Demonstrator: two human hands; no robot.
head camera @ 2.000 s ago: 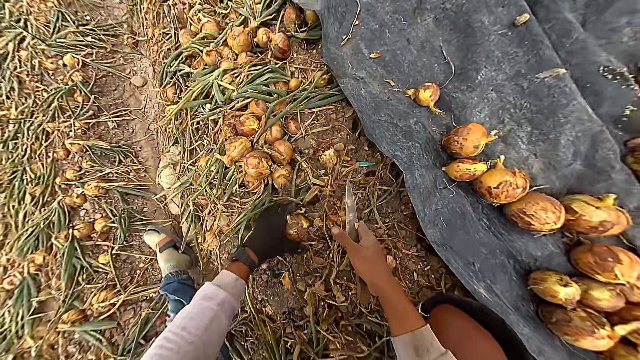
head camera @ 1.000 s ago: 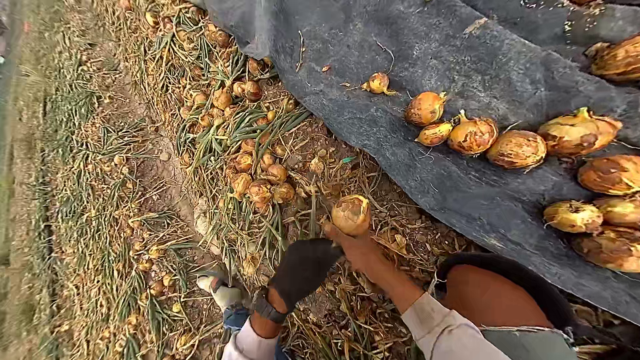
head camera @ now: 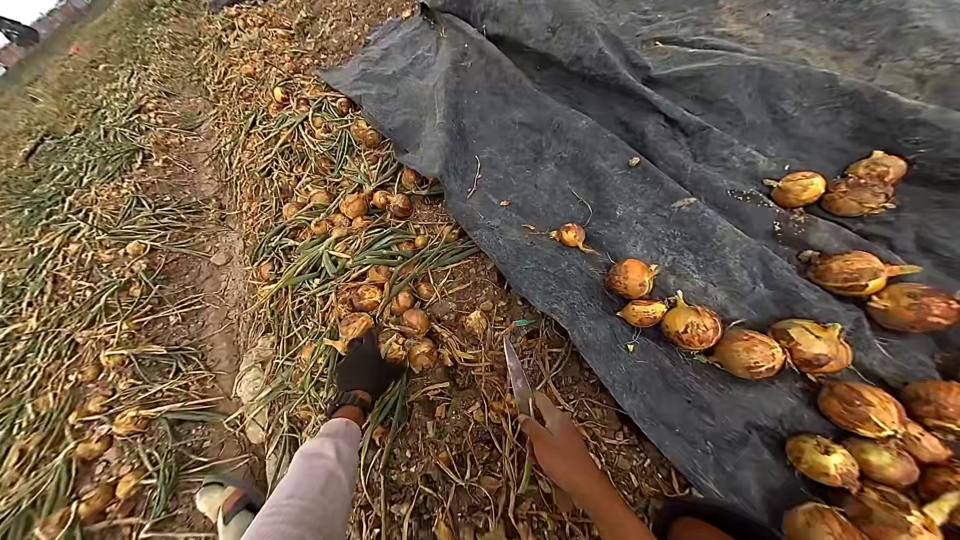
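My left hand, in a dark glove with a watch at the wrist, reaches down to a cluster of onions with green leaves. Its fingers touch or nearly touch an onion; whether they grip it I cannot tell. My bare right hand is closed around a knife, whose blade points up and away over the soil. Right of the knife, trimmed onions such as a round one lie on a dark fabric sheet.
More onions and dry leaves run up the row beyond my left hand. A bare soil furrow lies left of it, with a sandaled foot at lower left. Onions pile up at the sheet's lower right.
The onion that was in my right hand a second ago is no longer there. My left hand has moved away from the right, onto the onion cluster. The view has shifted.
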